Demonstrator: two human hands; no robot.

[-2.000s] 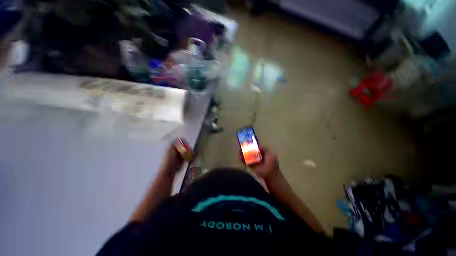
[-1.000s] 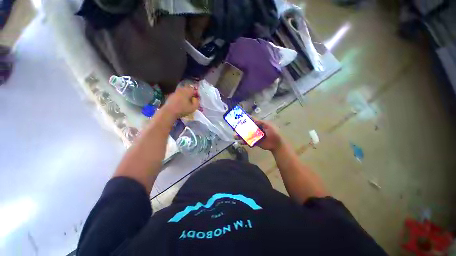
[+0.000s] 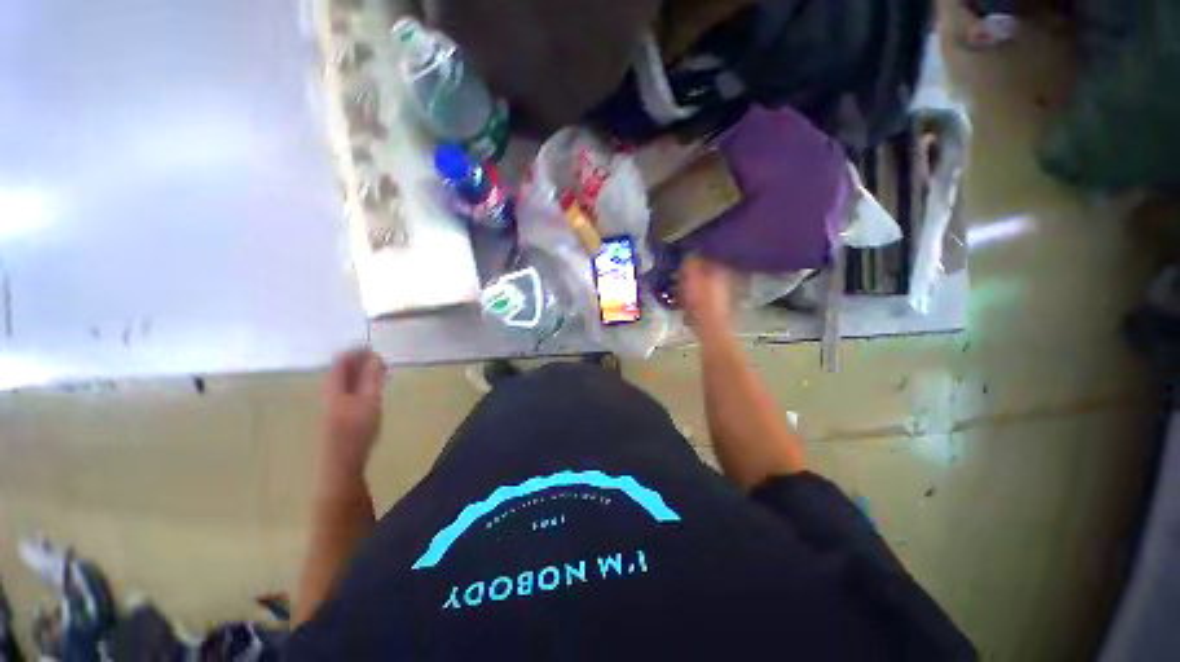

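Note:
A smartphone with a lit screen lies among the plastic bags near the table's front edge. A small yellow box lies on the clear and white plastic bag, just above the phone. My right hand is to the right of the phone, apart from it, and blurred; I cannot tell its finger shape. My left hand is at the white table's front edge with fingers seemingly curled; nothing shows in it, but its inside is hidden.
Clear bottles, one blue-capped bottle and a lower bottle stand or lie beside the off-white roll. An open tan carton, purple cloth and a tray of long strips are to the right. Dark fabric lies behind.
The phone has left my right hand and lies on the bags. The yellow box lies on the bag, and my left hand has moved back to the table edge. The view has turned.

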